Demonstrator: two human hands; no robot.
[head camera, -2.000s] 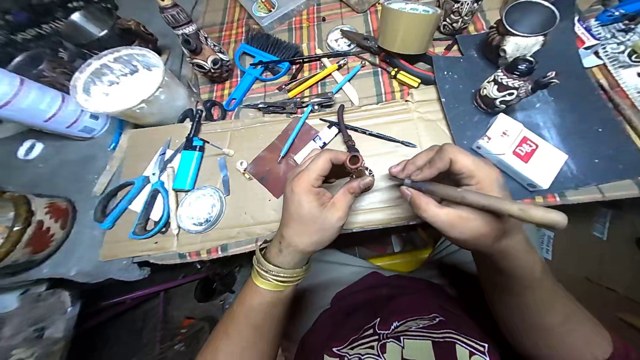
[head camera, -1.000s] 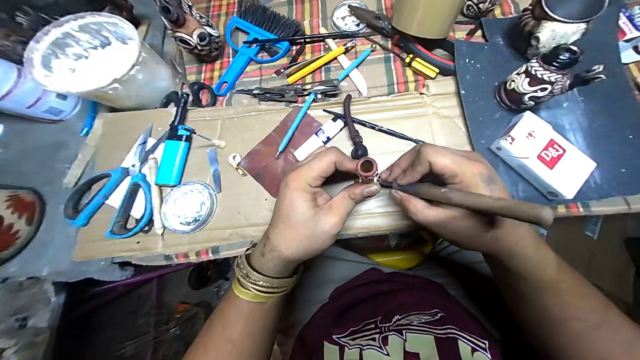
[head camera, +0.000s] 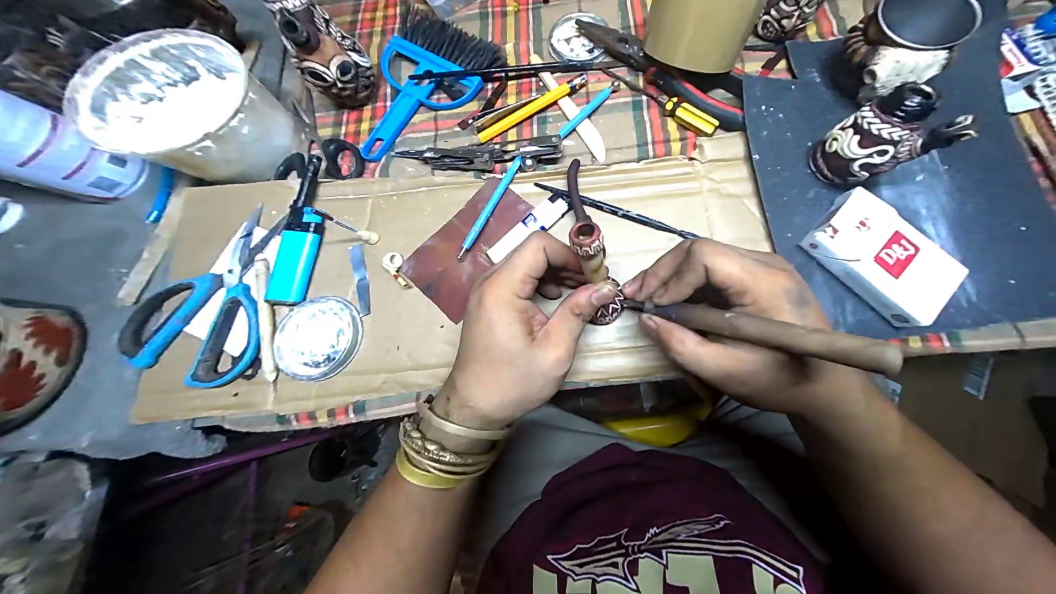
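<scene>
My left hand (head camera: 524, 326) pinches a small carved smoking pipe (head camera: 587, 239) between thumb and fingers. The pipe has a reddish-brown bowl with a pale pattern, a curved dark stem pointing away from me, and a rounded end with a white zigzag. In my right hand (head camera: 734, 322) is a carving tool with a thick brown handle (head camera: 792, 337), its thin tip at the zigzag part of the pipe; whether it touches is hard to tell. Beyond my left hand lie a reddish-brown sheet (head camera: 470, 247), probably sandpaper, a blue thin tool (head camera: 492, 206) and a white eraser-like block (head camera: 528, 227).
Cardboard (head camera: 396, 346) covers the near table. Blue-handled scissors (head camera: 235, 305), a turquoise lighter (head camera: 294, 260) and a round lid (head camera: 318, 338) lie left. A white tub (head camera: 190, 99), a blue brush (head camera: 412, 95) and pliers (head camera: 660, 66) stand or lie behind. Right are a cigarette box (head camera: 884, 256) and a carved figure (head camera: 866, 144).
The pipe has been turned in my left hand, so its rounded zigzag end now shows below the bowl. The tool in my right hand has come closer to the pipe than two seconds ago.
</scene>
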